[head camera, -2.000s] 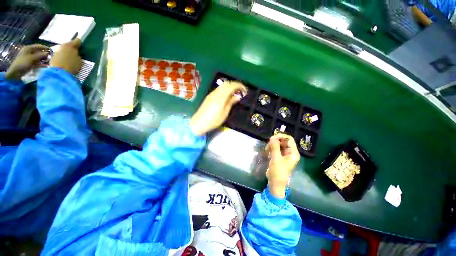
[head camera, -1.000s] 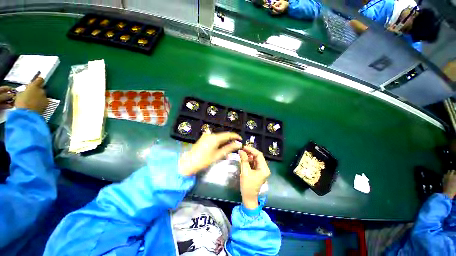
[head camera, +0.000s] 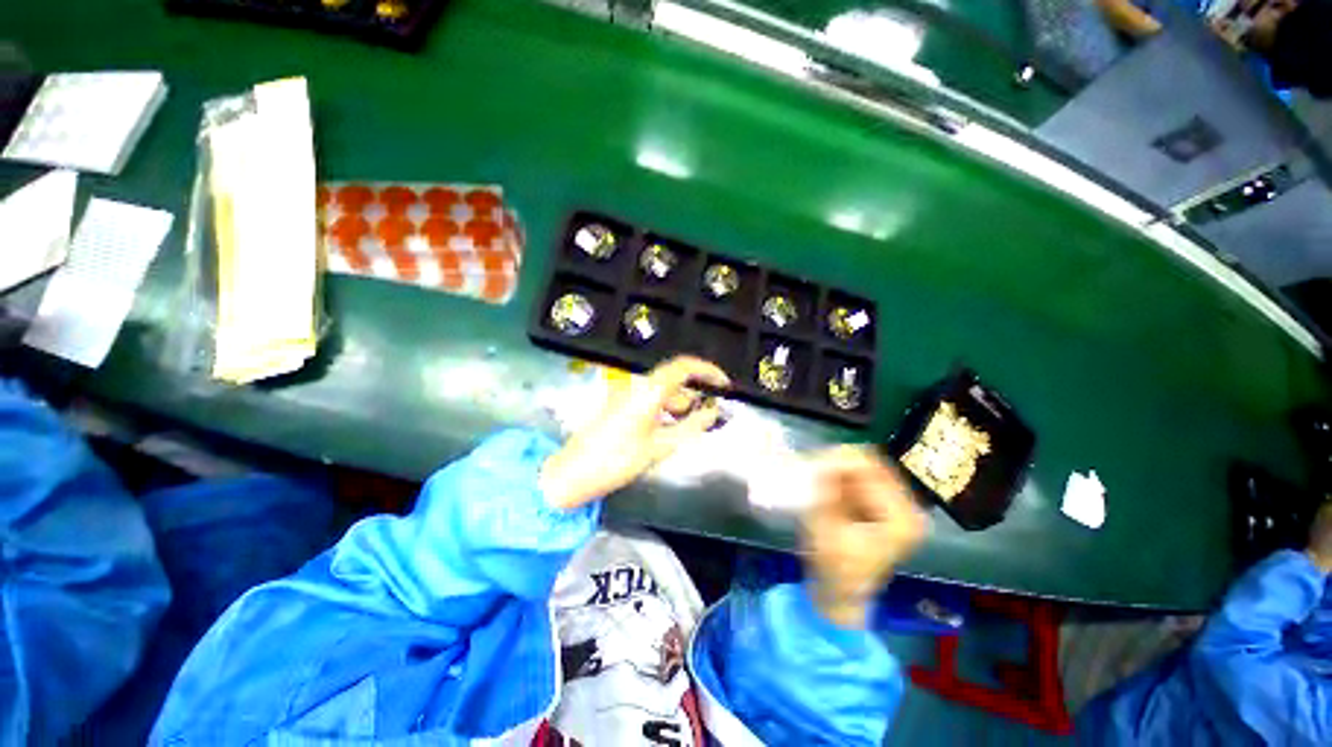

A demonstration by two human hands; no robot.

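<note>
My left hand [head camera: 640, 435] is just in front of the black tray, its fingertips closed on a small dark-rimmed round module [head camera: 698, 409], partly hidden by the fingers. My right hand [head camera: 862, 523] is off to the right, near the bench's front edge, and motion-blurred; whether it holds anything cannot be told. The black blister tray [head camera: 742, 311] has two rows of five pockets. Round modules with white bits sit in them, except in the near row's middle pocket, which looks empty. A yellow-orange film piece [head camera: 602, 375] lies left of my left fingers, beside pale glare.
Right of the tray are a black box [head camera: 1001, 470] of beige bits and a white scrap [head camera: 1084, 498]. Left are an orange-red sticker sheet [head camera: 424, 238], bagged cream strips [head camera: 266, 234] and white sheets [head camera: 100, 277]. Another tray [head camera: 329, 12] is at the back. A blue sleeve [head camera: 1220, 657] shows at right.
My left hand went from the tray's left end to its near edge. My hands met at the fingertips a second ago; now my right hand is apart, to the right. The neighbour's hands have left view.
</note>
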